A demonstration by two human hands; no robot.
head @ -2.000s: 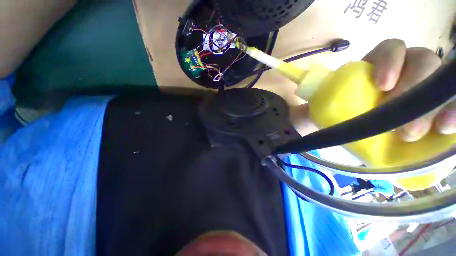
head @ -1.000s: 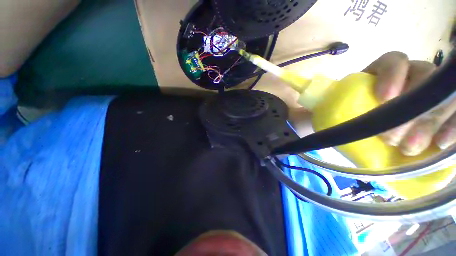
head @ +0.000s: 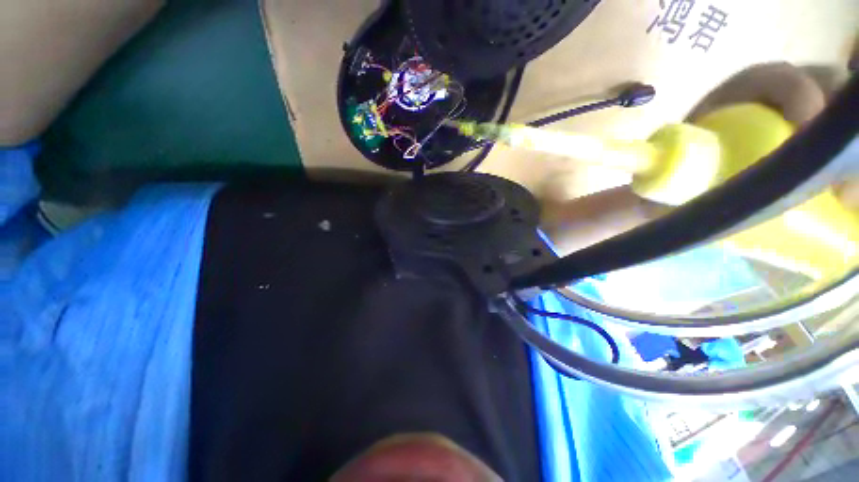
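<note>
The open black ear cup housing (head: 435, 136) lies at top centre, with a green circuit board (head: 365, 124), a white-silver round component (head: 416, 85) and thin wires inside. A black perforated speaker plate (head: 504, 28) overlaps its upper right. My right hand (head: 777, 89), blurred and partly hidden by the black head strap (head: 697, 226), holds the yellow glue bottle (head: 744, 141). The nozzle tip is over the cup's right part; contact cannot be told. The headset's other ear cup (head: 452, 212) rests against my black-clad chest. My left hand is out of view; a bare forearm shows at upper left.
A brown cardboard sheet (head: 603, 71) with two printed characters lies under the work, over a green mat (head: 207, 104) at left. The black microphone boom (head: 589, 108) lies right of the cup. The silver headband hoops (head: 650, 377) curve across the lower right.
The bottle and my right hand have shifted right. The nozzle tip has moved down and away from the white-silver component, and the bottle is more blurred. The housing has stayed nearly in place.
</note>
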